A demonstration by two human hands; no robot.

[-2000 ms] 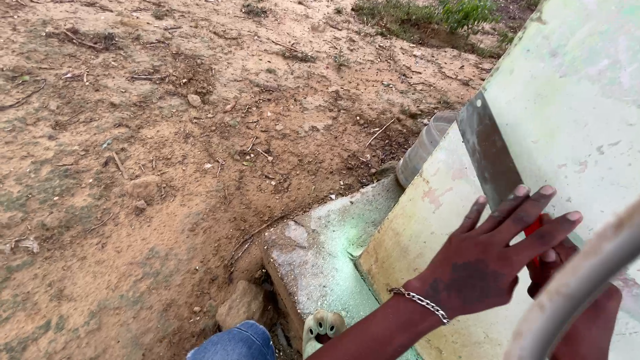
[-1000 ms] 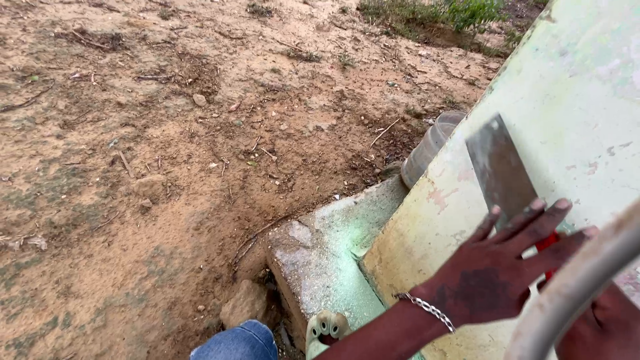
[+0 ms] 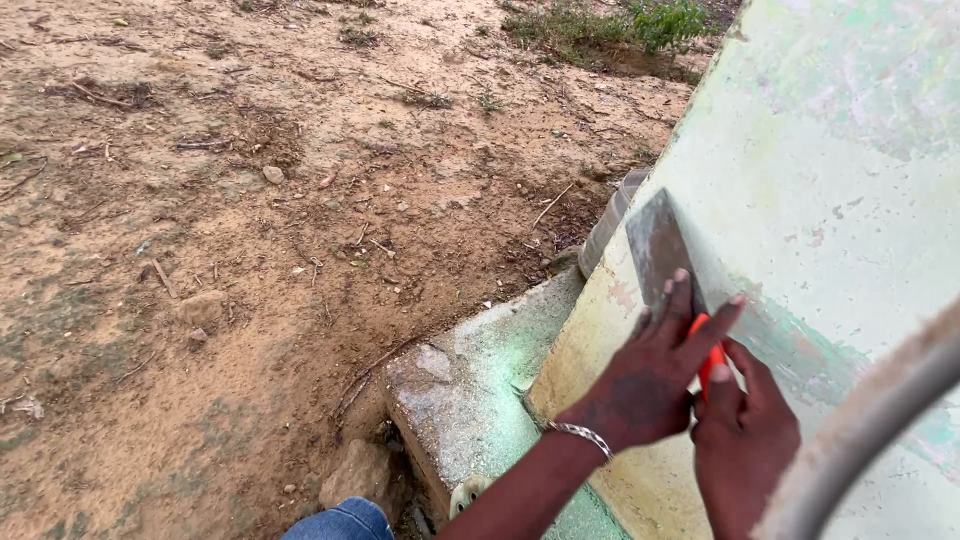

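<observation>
A putty knife with a wide metal blade (image 3: 654, 244) and a red handle lies against a painted wall (image 3: 795, 225) near its left edge. My right hand (image 3: 750, 435) is closed around the red handle. Above and to its left, my left hand (image 3: 652, 375), with a chain bracelet (image 3: 585, 433) at the wrist, presses spread fingers on the lower blade and by the handle. Its palm side is hidden. The wall has pale green and whitish paint, with worn, chipped patches and a greener band right of the hands.
A concrete ledge (image 3: 457, 390) dusted with flakes runs along the wall's foot. Behind the wall's edge stands a translucent bucket (image 3: 611, 221). A blurred curved bar (image 3: 862, 420) crosses the lower right. Bare soil (image 3: 262, 262) with twigs, and a rock (image 3: 360, 476), lie left.
Both hands and the putty knife have moved left across the wall, toward its edge. The red handle shows more plainly now, with my right hand around it.
</observation>
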